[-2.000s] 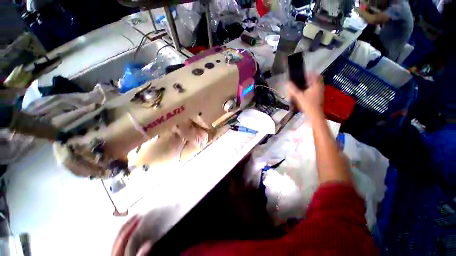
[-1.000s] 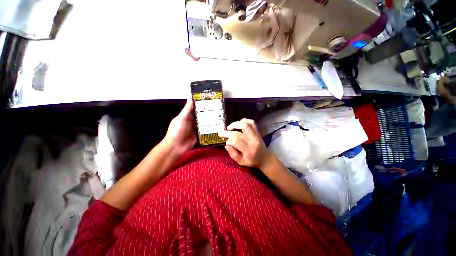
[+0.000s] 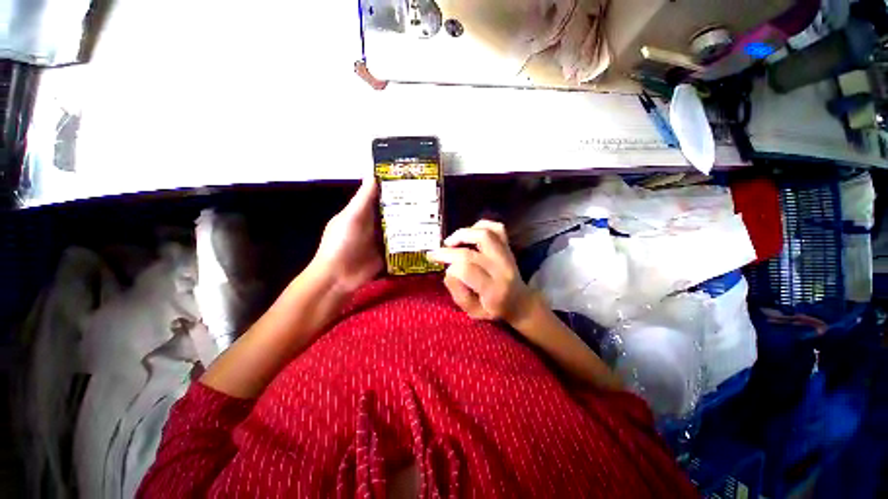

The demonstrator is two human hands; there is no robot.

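A smartphone with a lit screen is upright in front of my lap, its top over the front edge of the white table. My left hand holds it from its left side; the fingers behind it are hidden. My right hand is at the phone's lower right, fingers curled, with a fingertip at the lower part of the screen. Nothing shows held in my right hand.
The sewing machine stands at the top right, with a blue tool and a white curved piece on the table. White cloth and plastic, a red block and a blue crate are at right. Pale cloth hangs at left.
The phone was in my raised right hand at the right; it is now in my left hand before my lap, screen lit. The view has turned down. Over the last second the hands barely moved.
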